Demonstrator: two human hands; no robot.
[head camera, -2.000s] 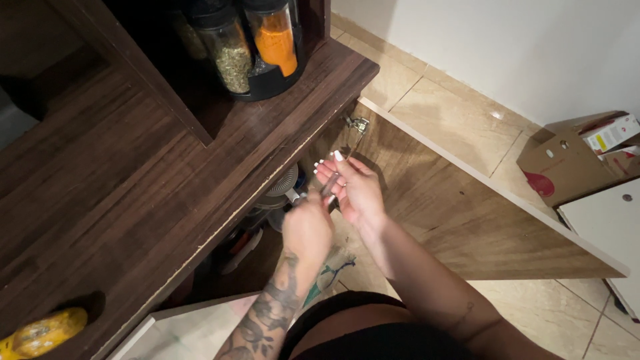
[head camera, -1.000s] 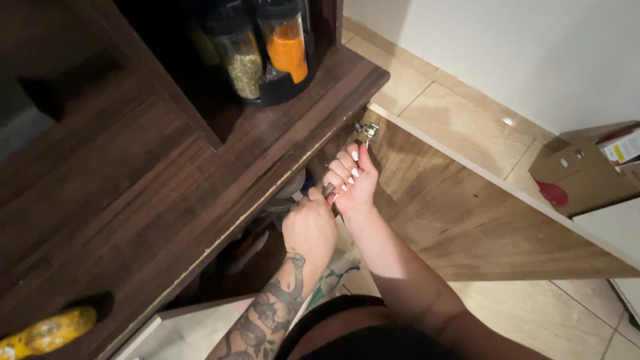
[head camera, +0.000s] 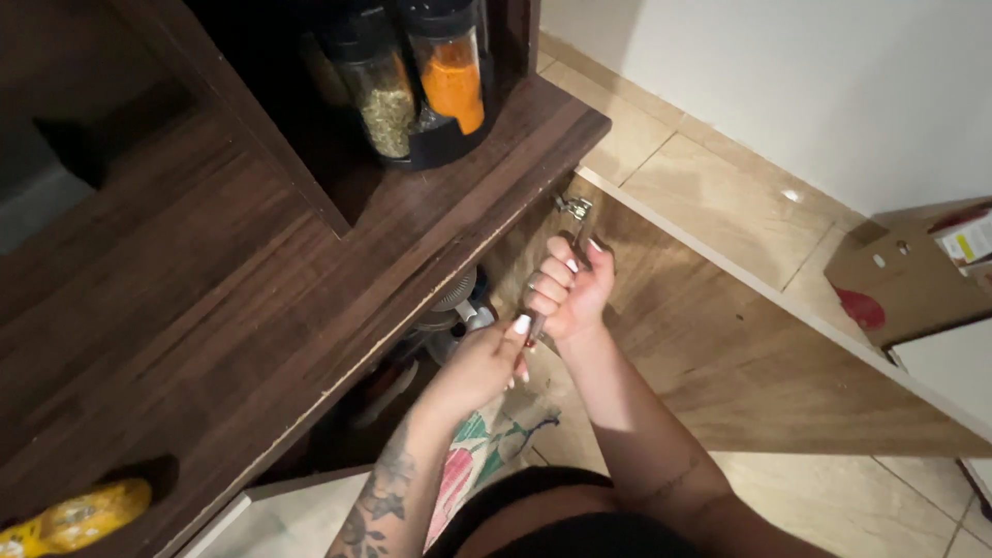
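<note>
My right hand (head camera: 573, 291) is wrapped around a slim metal tool (head camera: 583, 236), whose exact kind I cannot tell. Its upper end meets a metal cabinet hinge (head camera: 575, 207) on the inner side of a wood-grain cabinet door (head camera: 775, 349), which stands open. My left hand (head camera: 488, 353) is below and left of the right one, its thumb and fingertips at the tool's lower end. Part of the tool is hidden by the right fingers.
A dark wood-grain countertop (head camera: 194, 310) with a chipped edge overhangs the cabinet. On it are a spice rack (head camera: 446, 147) with jars and a yellow bottle (head camera: 85, 515). Metal cookware (head camera: 453, 298) sits inside the cabinet. A cardboard box (head camera: 907, 271) is by the wall, and a patterned cloth (head camera: 457, 465) lies below.
My right hand was open with its palm up two seconds ago and has since closed around the tool. The tool's upper end now reaches the hinge.
</note>
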